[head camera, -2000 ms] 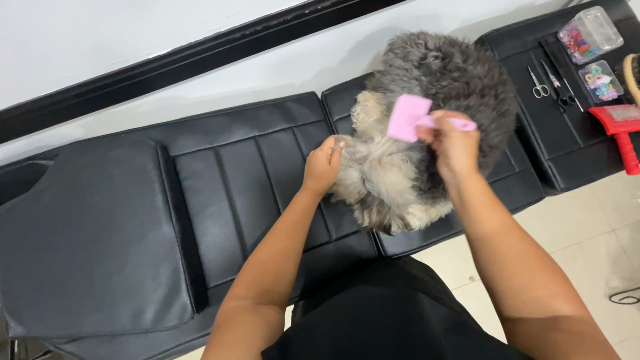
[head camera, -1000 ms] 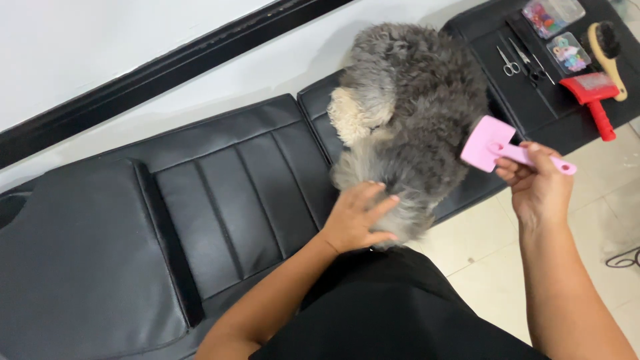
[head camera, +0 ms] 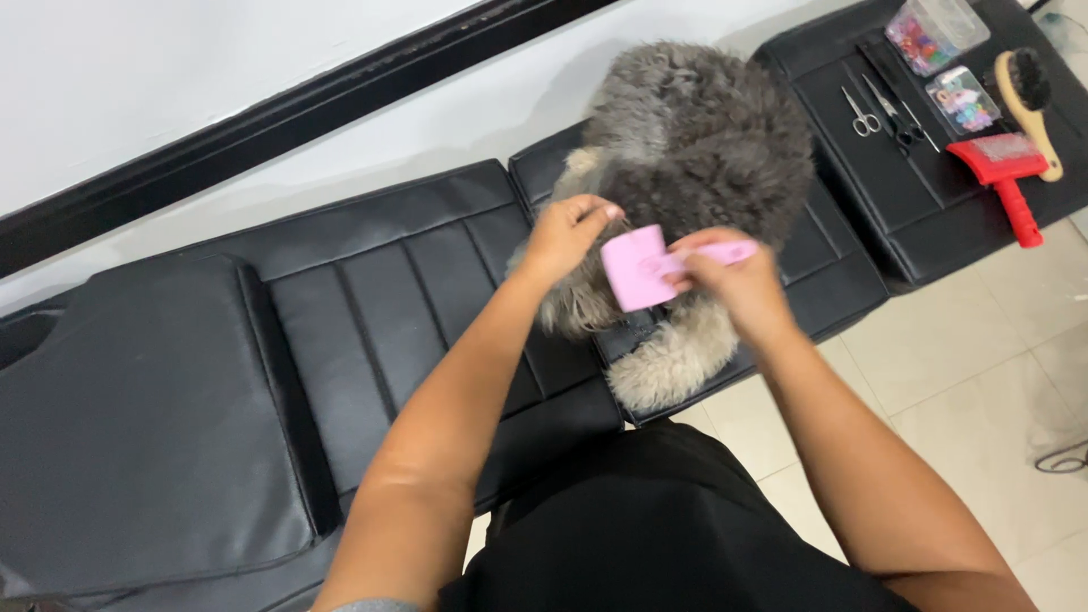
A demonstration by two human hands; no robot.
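Note:
A fluffy grey dog (head camera: 714,136) with cream legs is on a black padded bench (head camera: 408,297). My left hand (head camera: 568,234) is at the dog's head end, its thumb and fingers pinched near the fur; whether fur is between them cannot be made out. Held by its handle in my right hand (head camera: 735,280) is a pink slicker brush (head camera: 636,268), its flat back facing up. The brush head lies over the fur just right of my left fingertips and hides the fur below it. One cream leg (head camera: 676,357) stretches toward the bench's near edge.
On the bench's right section (head camera: 901,204) lie small scissors (head camera: 862,115), black-handled scissors (head camera: 892,110), a red slicker brush (head camera: 1003,161) and a wooden-handled bristle brush (head camera: 1028,93). Two clear plastic boxes (head camera: 935,34) hold small colourful items. A raised black cushion (head camera: 144,425) is at left.
My right hand has brought the pink brush from beside the dog to the fur near my left hand. My left hand has gone from spread on the fur to pinched. The dog's near leg now shows stretched out.

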